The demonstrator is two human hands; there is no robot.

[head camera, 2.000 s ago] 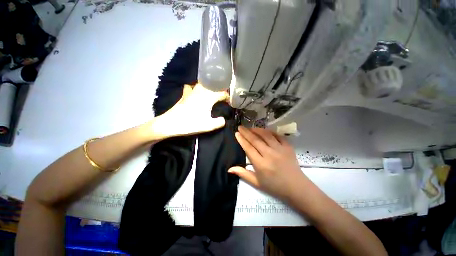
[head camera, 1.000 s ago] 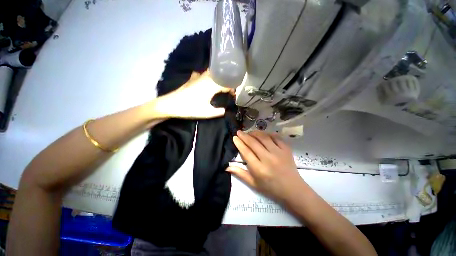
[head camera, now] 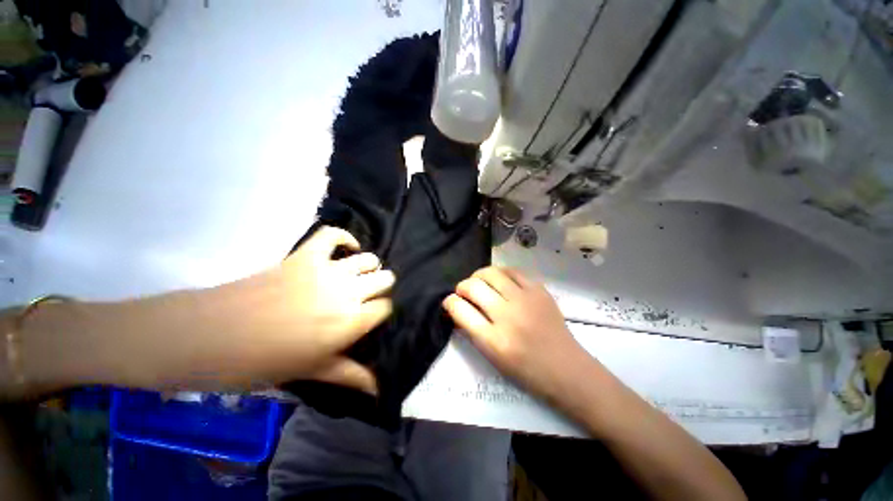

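A black garment piece [head camera: 431, 230] with a frilly outer left edge lies on the white table as a loop, its right edge beside the presser foot [head camera: 501, 213] of the sewing machine head [head camera: 646, 108]. My left hand [head camera: 338, 308] grips bunched black cloth at the left near part, fingers curled. My right hand [head camera: 504, 318] is at the cloth's right edge, its curled fingertips on the cloth; whether they pinch it is hard to tell. A clear guard [head camera: 467, 78] hangs above the cloth's far end.
A pale knob [head camera: 791, 142] is on the machine at right. White thread cones [head camera: 37, 152] lie at far left. A ruler tape [head camera: 509, 399] runs along the table's near edge. A blue crate [head camera: 196, 426] is below the table. Light cloth [head camera: 847, 367] lies at far right.
My left hand has moved from beside the presser foot toward the near left and now holds another part of the cloth. My right hand has shifted slightly nearer. The cloth's near end is bunched up.
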